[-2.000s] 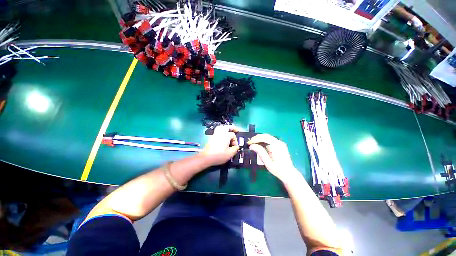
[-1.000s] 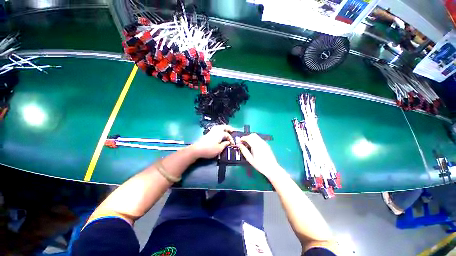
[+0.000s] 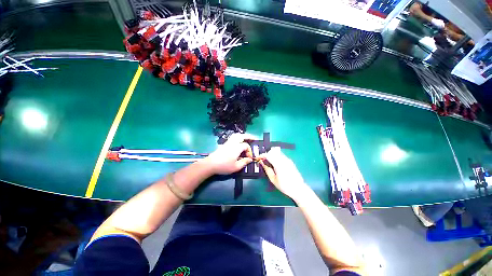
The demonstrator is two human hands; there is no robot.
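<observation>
My left hand (image 3: 233,156) and my right hand (image 3: 276,168) meet at the fingertips over a pale patch crossed by black tape (image 3: 238,186). Both pinch something tiny between them; it is too small and hidden to name. A harness lead with a red and black connector (image 3: 114,154) lies to the left, its two white wires running toward my left hand, where their ends are hidden. A loose pile of small black parts (image 3: 237,107) lies just beyond my left hand.
A large heap of red and black connectors (image 3: 180,63) with white wires stands at the back left. A sheaf of harnesses (image 3: 343,156) lies at the right. Behind the metal rail are a black fan (image 3: 355,51) and another bundle (image 3: 454,102). A person's hand shows top right.
The view has shifted slightly. My hands stay together over the taped patch, with small finger movements; compared with the oldest frame, the fingertips are closer together.
</observation>
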